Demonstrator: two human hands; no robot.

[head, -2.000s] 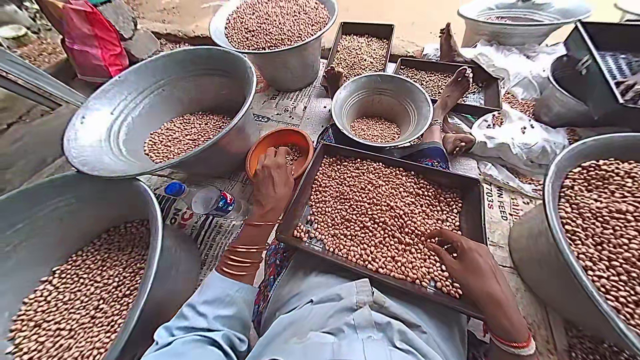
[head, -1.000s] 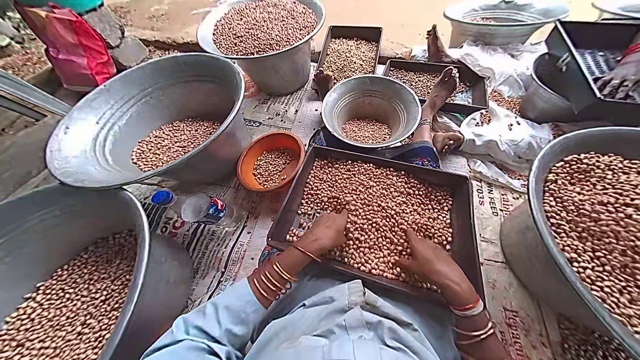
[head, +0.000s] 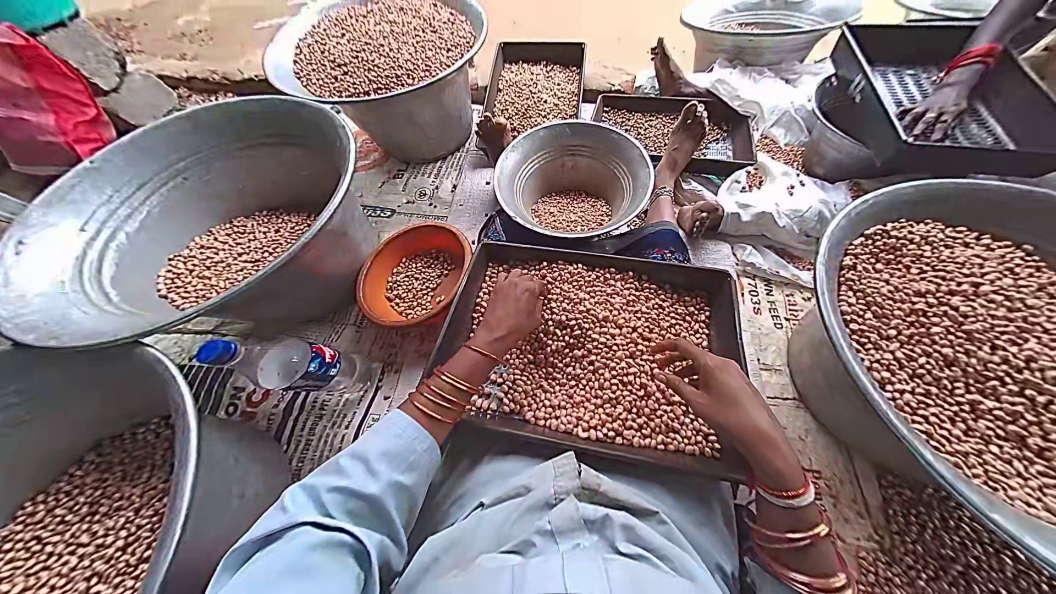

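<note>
A dark rectangular metal tray [head: 734, 330] rests on my lap, spread with small pinkish-brown nuts [head: 602, 355]. My left hand [head: 513, 312] is over the tray's upper left part, fingers curled down at the nuts; whether it pinches one is hidden. Over the right side of the tray is my right hand [head: 709, 392], its fingers apart and slightly bent just above the nuts, holding nothing that I can see. An orange bowl [head: 369, 276] with some nuts stands beside the tray's left edge. Beyond the tray is a small metal basin [head: 528, 165] with nuts at its bottom.
Large metal basins with nuts stand at left [head: 82, 214], lower left [head: 186, 462], upper left [head: 412, 115] and right [head: 833, 371]. A plastic bottle [head: 285, 363] lies on printed sacking. Beyond are two smaller trays, white plastic bags [head: 780, 202], and another person's hand in a perforated tray [head: 866, 107].
Two seconds ago my left hand was at the orange bowl; it then moved to the tray's lower part and is now at its upper left. My right hand stays over the tray's right side.
</note>
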